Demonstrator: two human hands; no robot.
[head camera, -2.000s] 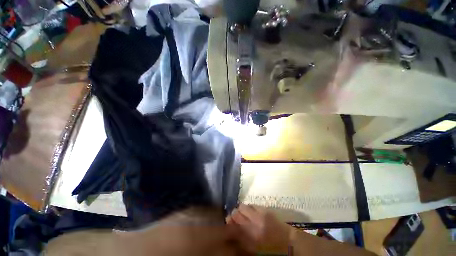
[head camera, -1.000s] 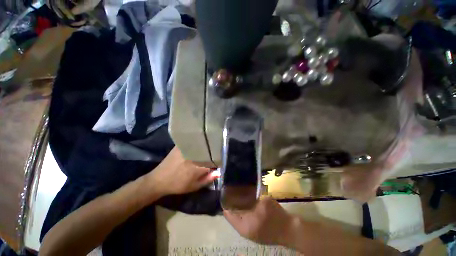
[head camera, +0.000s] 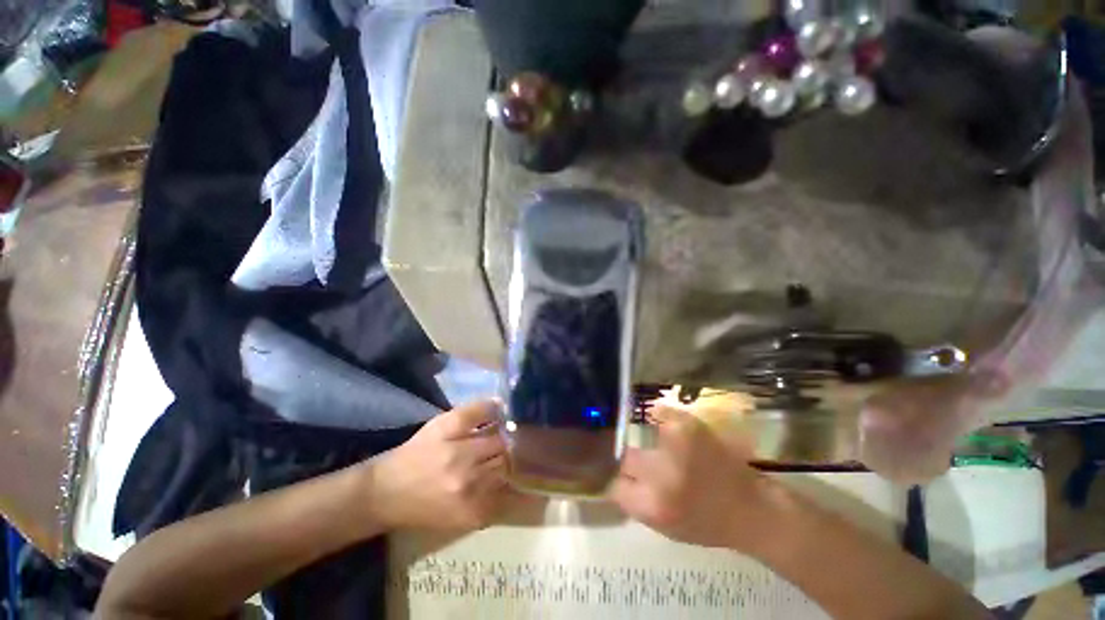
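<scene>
The black and grey garment (head camera: 200, 242) lies left of the sewing machine head (head camera: 424, 206), its black cloth and grey panels bunched. My left hand (head camera: 448, 472) is by the left side of the shiny metal lever guard (head camera: 572, 351), fingers bent together near the garment's edge. My right hand (head camera: 685, 478) is at the guard's right side, fingers bent. The guard and machine head hide the needle and most fingertips, so I cannot tell what either hand pinches.
White and pink beads (head camera: 788, 73) and a dark green-grey holder (head camera: 557, 36) are on the machine head. A brown board (head camera: 61, 303) is at the left. A green-handled tool (head camera: 994, 451) lies right of the bed. Printed marks run along the bed's front (head camera: 521, 581).
My left hand has moved slightly down, and my right hand has moved up and right, away from the guard's lower end. The view has shifted, and more grey cloth shows beside my left hand.
</scene>
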